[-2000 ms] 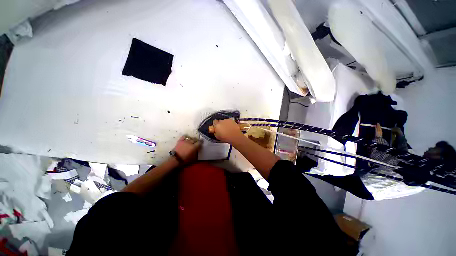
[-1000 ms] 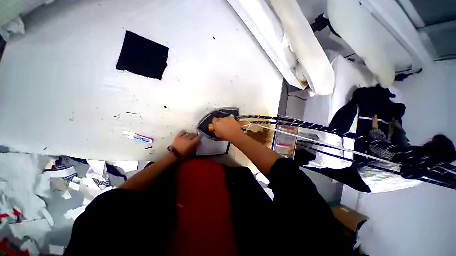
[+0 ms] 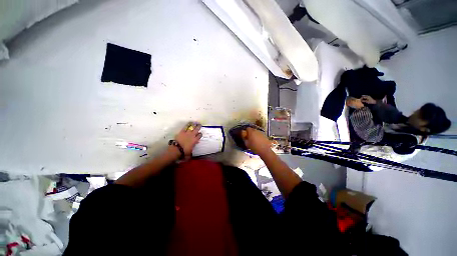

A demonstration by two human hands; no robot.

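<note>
A white template (image 3: 209, 140) lies on the table in front of me, with dark cloth edges showing along its top and right side. My left hand (image 3: 188, 139) rests on its left end, fingers pressed on it or the cloth edge; a grip is not clear. My right hand (image 3: 256, 140) is shut on the handle of the dark steam iron (image 3: 239, 136), which stands just right of the template, apart from it. A black cloth piece (image 3: 126, 65) lies flat farther up the table at the left.
A thin white, red and blue pen (image 3: 131, 146) lies left of my left hand. A metal-framed rest (image 3: 279, 122) is at the table's right edge. Striped hoses (image 3: 351, 155) run right from the iron. Padded white boards (image 3: 288, 40) are at the far edge. Another person (image 3: 396, 120) handles dark cloth at right.
The iron in my right hand has moved right, off the template, uncovering the white surface and dark right edge. My left hand has shifted slightly up onto the left end. The view has shifted.
</note>
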